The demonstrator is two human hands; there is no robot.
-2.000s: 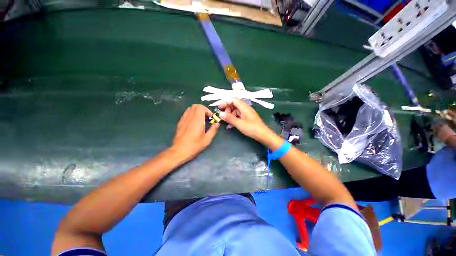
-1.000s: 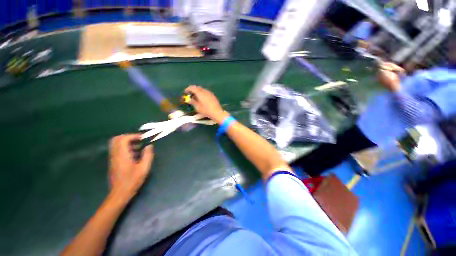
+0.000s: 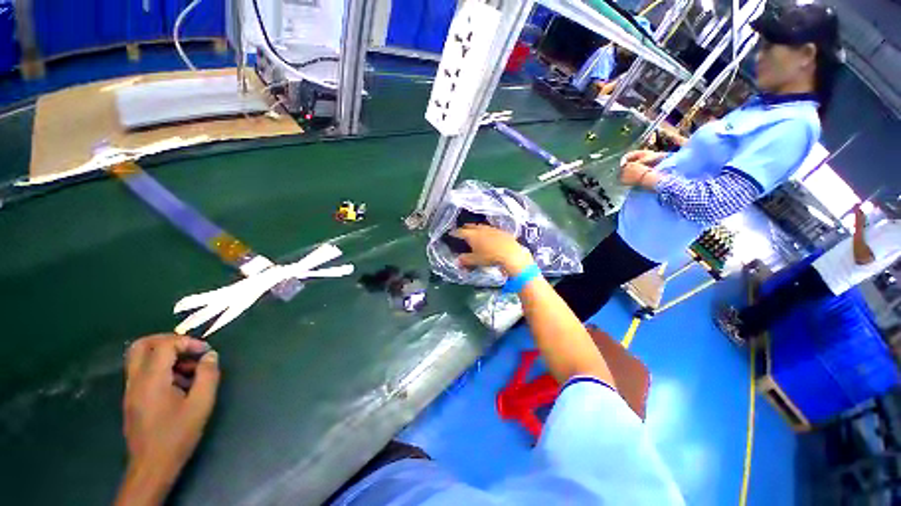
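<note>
My left hand (image 3: 168, 400) is at the lower left over the belt, fingers curled towards the thumb. A dark spot shows between them; I cannot tell whether it is a held piece or shadow. My right hand (image 3: 492, 249), with a blue wrist strap (image 3: 521, 278), reaches into the mouth of the clear plastic bag (image 3: 541, 240), its fingertips at the black pieces (image 3: 460, 237). Its grip cannot be made out. A yellow-and-black component (image 3: 350, 210) sits on the belt. White strips (image 3: 259, 284) lie crossed between my hands. A loose black pile (image 3: 390, 282) lies left of the bag.
A blue-violet band (image 3: 178, 208) runs along the green belt (image 3: 69, 296). A metal post (image 3: 435, 183) with a white power strip (image 3: 462, 64) stands behind the bag. Brown cardboard (image 3: 74, 128) lies at the far left. A person (image 3: 726, 148) works at the right.
The view has turned right. My hands have parted from the component they held together. My right hand has set it on the belt and moved right to the bag; my left is away at the left.
</note>
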